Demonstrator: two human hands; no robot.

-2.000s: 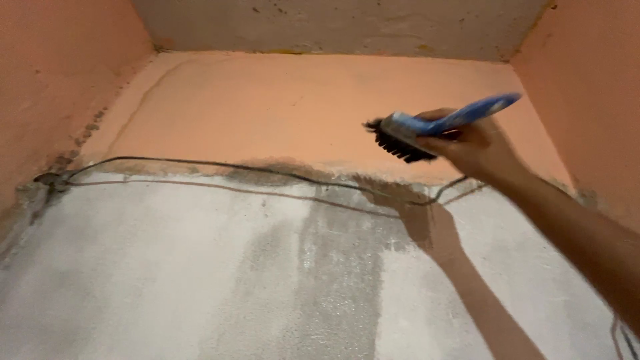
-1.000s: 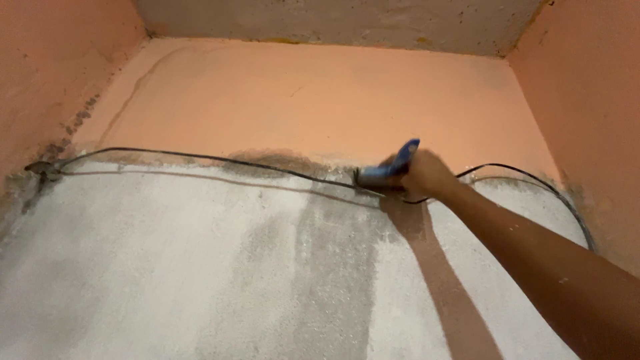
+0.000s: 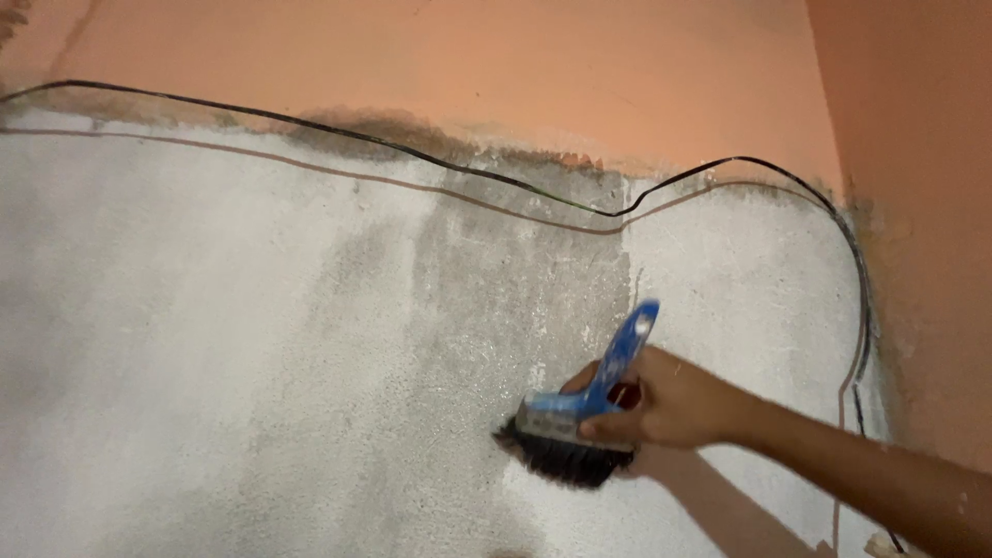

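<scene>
My right hand [image 3: 647,403] grips a wide brush [image 3: 573,434] by its blue handle, near the head. The black bristles point downward, close to the whitish lower wall [image 3: 333,310]; whether they touch it cannot be told. Above and left of the brush, a darker, damp-looking grey patch [image 3: 519,294] runs down the wall. My right forearm comes in from the lower right and casts a shadow on the wall. My left hand is out of view.
A black cable [image 3: 465,169] hangs loosely across the wall, dips above the brush and runs down by the right corner. Orange-painted wall [image 3: 496,62] lies above the cable, with a dark stain [image 3: 372,132] along its lower edge. An orange side wall [image 3: 914,155] stands at the right.
My right hand has moved the brush down from the cable, where it was one second ago, to the wall below it. The view has tilted downward and closer.
</scene>
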